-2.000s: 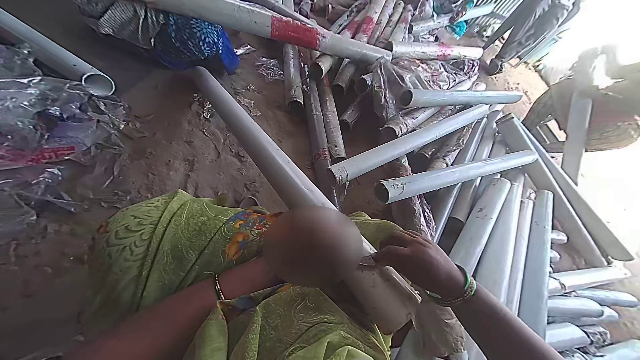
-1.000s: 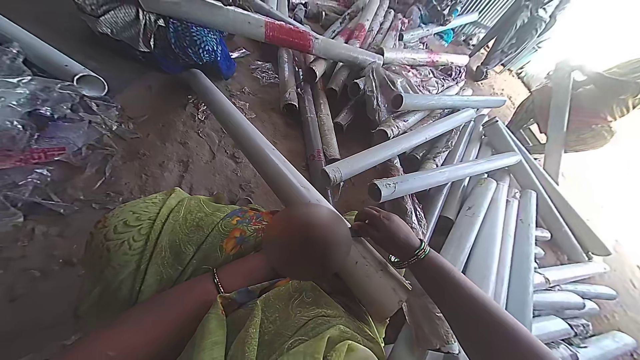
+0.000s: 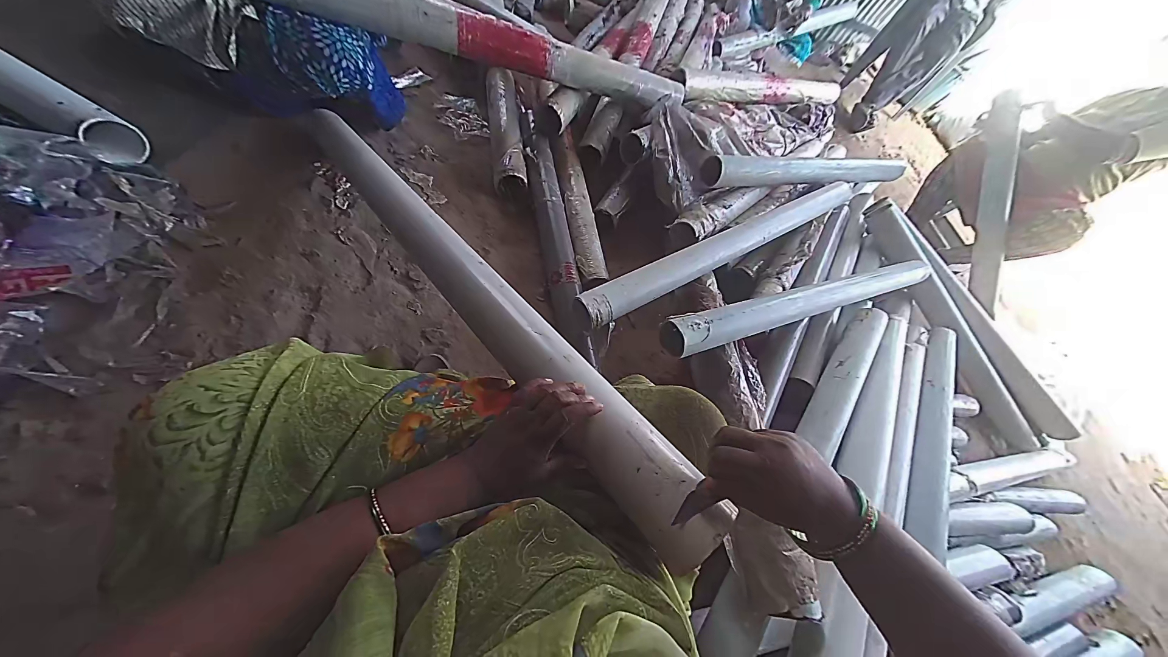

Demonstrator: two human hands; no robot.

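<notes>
A long grey pipe (image 3: 511, 319) lies slantwise across my lap, over the green patterned cloth (image 3: 246, 438), with its near end at the lower middle. My left hand (image 3: 538, 433) rests on the pipe's left side, its fingers on the upper surface. Near that end, my right hand (image 3: 762, 479) pinches a small dark, pointed piece (image 3: 698, 500) against the pipe; what it is cannot be made out. Brownish wrapping (image 3: 776, 561) lies just below my right hand.
Many grey pipes (image 3: 858, 392) are heaped at the right, some wrapped in plastic. Crumpled clear plastic (image 3: 82, 237) covers the ground at left, below another pipe (image 3: 55, 96). A red-banded pipe (image 3: 502, 41) crosses the top. A person (image 3: 1049, 173) is at the upper right.
My right hand has moved down along the pipe toward its near end. My left hand, blurred over before, now shows on the pipe's side.
</notes>
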